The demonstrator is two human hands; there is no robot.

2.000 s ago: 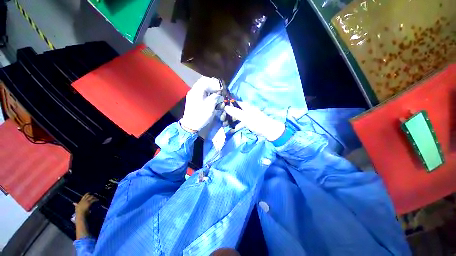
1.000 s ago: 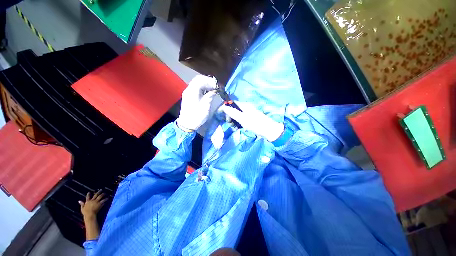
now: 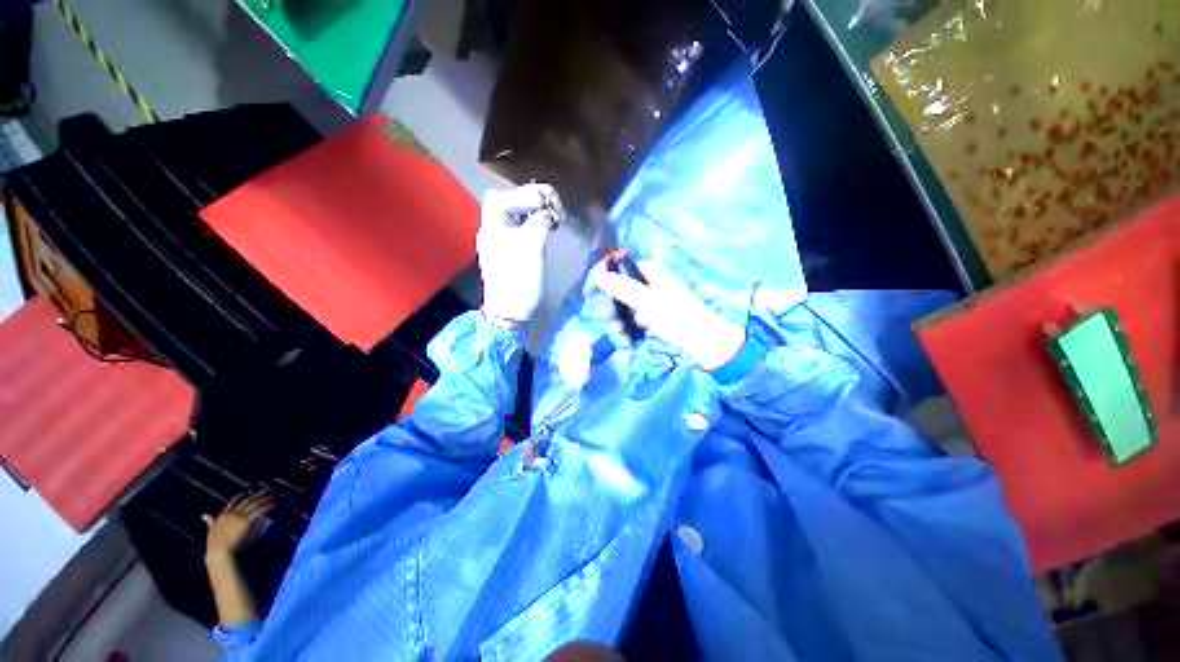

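My left hand, in a white glove, is raised over the lap with its fingers curled on something small; the item is mostly hidden in the fingertips. My right hand, in a white glove with a blue-green band at the cuff, holds a small dark hand tool with a red-orange part. The hands are apart, with a gap between them. A circuit board panel with a pale green strip on top lies on the red mat at the right.
A tan sheet under clear film, with scattered orange-brown pieces, lies at the upper right. Black racks with red sheets stand at the left. Another person's bare hand shows at the lower left. A dark, shiny carton or bag is ahead.
My hands were close together around the tool and have moved apart. My left hand is slightly higher and holds its small item away from the tool. The view has shifted slightly.
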